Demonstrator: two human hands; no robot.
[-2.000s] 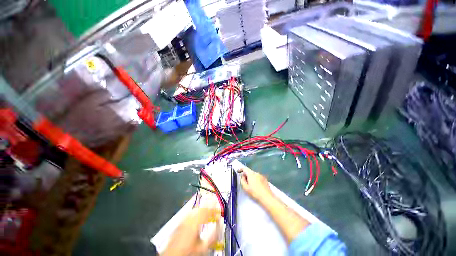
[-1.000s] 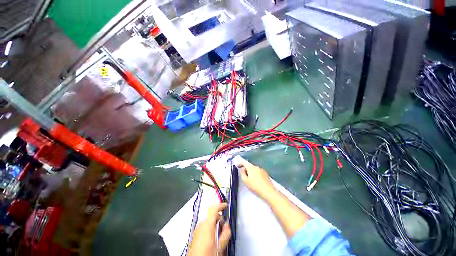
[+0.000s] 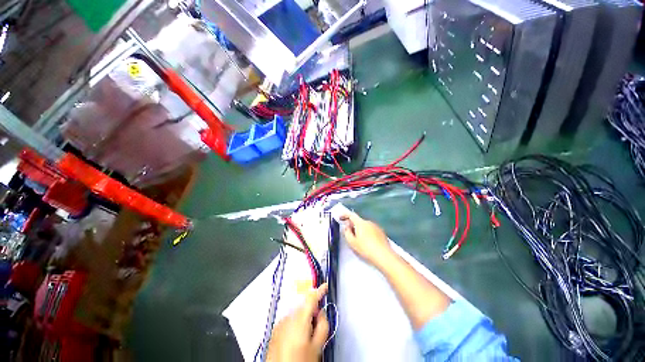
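Observation:
A long narrow silver-white power module (image 3: 293,272) lies on a white sheet (image 3: 385,311), pointing away from me. A thin black cable (image 3: 333,265) runs along its right edge. Short red and black leads (image 3: 303,244) lie on its top. My left hand (image 3: 300,329) is at the near part of the module, fingers closed at the leads and cable; a thin whitish loop shows beside the fingers. What the fingertips pinch is too small to tell. My right hand (image 3: 364,237) rests at the far right edge, fingertips against the cable edge; its grip is unclear.
Red and black power leads (image 3: 396,177) fan beyond the module. Wired modules (image 3: 322,124) and a blue parts bin (image 3: 256,140) stand behind. Metal enclosure panels (image 3: 488,71) and black cable coils (image 3: 566,247) are at right. A red-wrapped post (image 3: 120,194) and yellow-black cutter (image 3: 181,237) are at left.
My left hand went from a blur over the module to the leads and cable, and has shifted slightly since. My right hand stays at the far edge. The open metal case behind has moved and tilted.

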